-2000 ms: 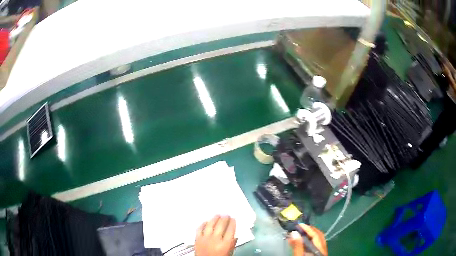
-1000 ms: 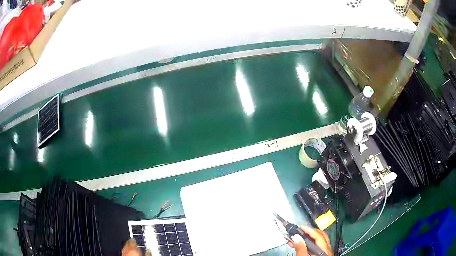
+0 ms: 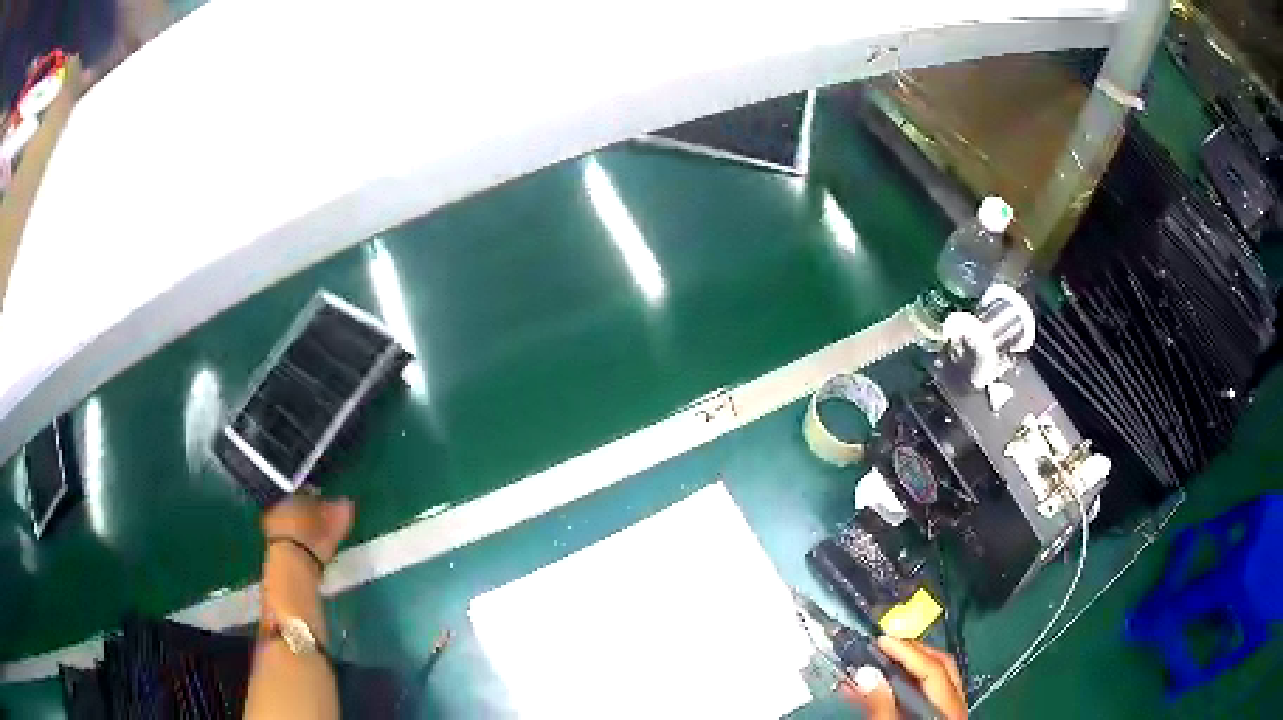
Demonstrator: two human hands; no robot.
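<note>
A framed solar panel [image 3: 317,394] with dark cells and a pale frame is over the green conveyor at left, slightly blurred. My left hand [image 3: 307,528] is at its near corner, fingers bunched; whether they grip it cannot be told. My right hand [image 3: 915,681] is shut on the soldering iron [image 3: 856,648] at lower right, its tip pointing up-left at the right edge of the white pad [image 3: 640,619]. Below the tape ring, the iron stand [image 3: 861,556] and yellow sponge [image 3: 912,615] sit just beyond the iron.
The solder feeder [image 3: 985,471] carries a white wire reel [image 3: 991,335], with a bottle [image 3: 972,253] behind. A tape ring [image 3: 844,419] lies left of it. Other panels are on the conveyor at far left [image 3: 47,476] and top [image 3: 746,130]. Dark stacks stand lower left [image 3: 155,675] and right [image 3: 1140,338].
My left hand has moved from the bench up to the conveyor, and a panel is now there. The panel beside the pad no longer shows there. Another panel has appeared at the conveyor's top.
</note>
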